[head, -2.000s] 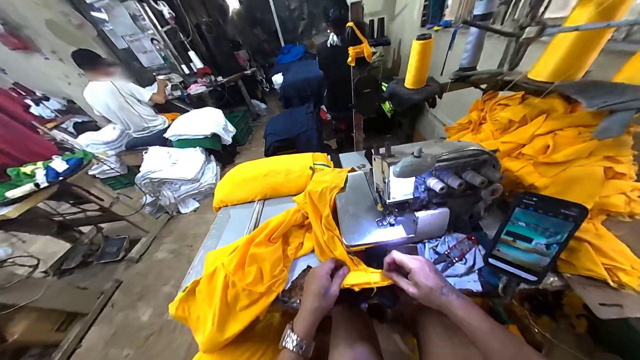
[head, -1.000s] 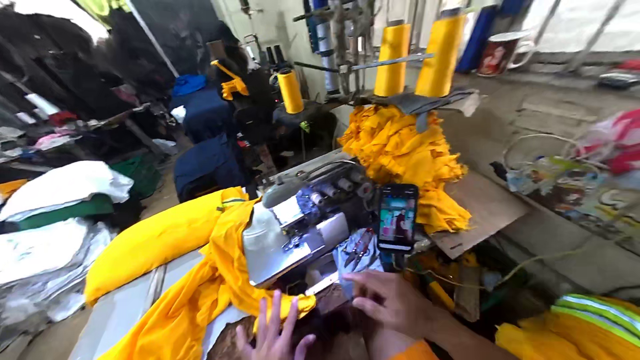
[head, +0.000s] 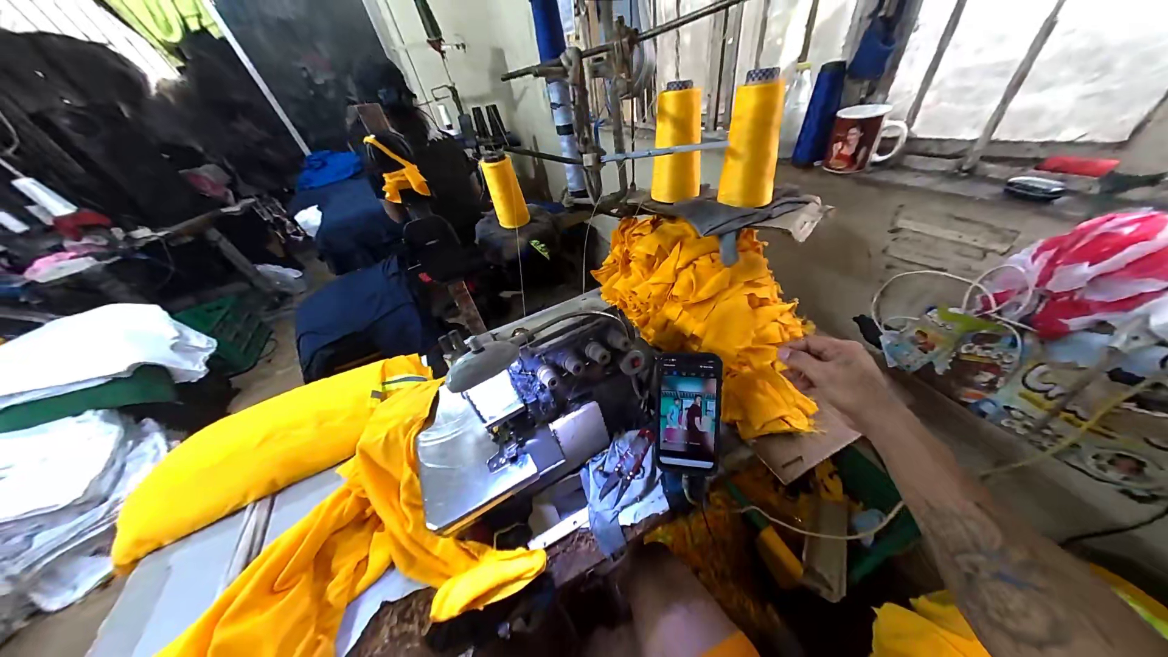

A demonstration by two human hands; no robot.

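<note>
My right hand [head: 826,370] reaches to the right edge of a heap of yellow fabric pieces [head: 703,301], its fingertips against the cloth; whether they grip a piece is not clear. My left hand is out of view. Left of the heap stands an overlock sewing machine [head: 557,383]. A yellow garment piece [head: 383,484] lies along the machine's left side, its end hanging at the front edge of the table. Behind it rests a folded yellow bundle [head: 265,447]. A phone with a lit screen [head: 689,415] stands upright between the machine and the heap.
Red-handled thread snips [head: 628,465] lie on a grey cloth right of the machine. Yellow thread cones [head: 753,141] stand behind the heap, near a mug [head: 856,139] on the ledge. Stacked white cloth [head: 82,356] is at the left. A cable loops below the heap.
Two seconds ago both hands were on the yellow cloth at the machine's front. My right hand has since moved to the fabric heap, and my left has left the view. The view has swung right.
</note>
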